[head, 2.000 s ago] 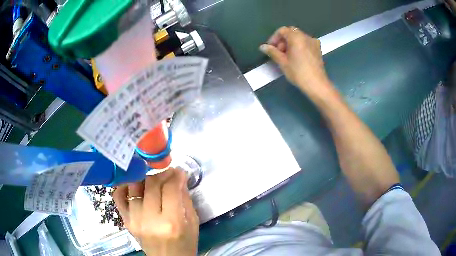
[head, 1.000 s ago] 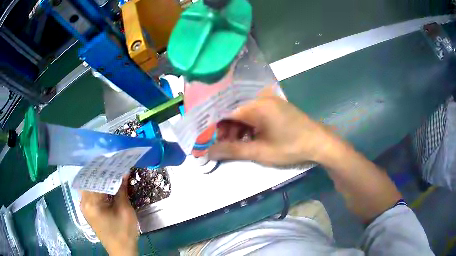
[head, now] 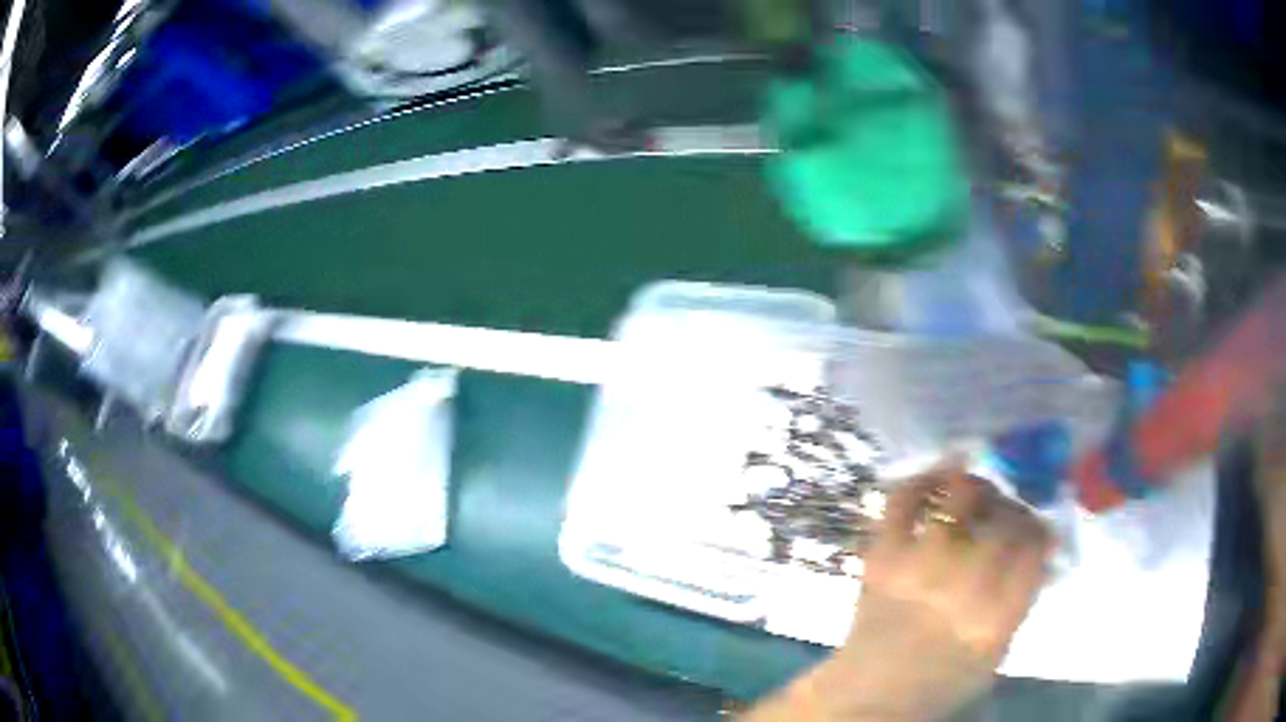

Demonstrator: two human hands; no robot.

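Note:
The view is blurred. My left hand is beside the syringe tips, fingers bent; its fingertips are too blurred to tell if they hold a part. Small dark and silver metal parts lie heaped in a clear plastic bin left of the hand. The blue syringe's tip is just above my fingers, its green cap higher up. The red syringe slants in from the right. The shiny base plate lies beneath. A blurred skin-toned strip shows at the right edge; my right hand itself cannot be made out.
A crumpled plastic bag lies on the green bench left of the bin, with more pale bags farther left. A white rail separates the bench from the green conveyor. Blue machine parts stand at the upper left.
The view has swung left, bringing the bin towards the middle. My left hand has moved from the bin to the syringe tips. My right hand has left the syringe tip.

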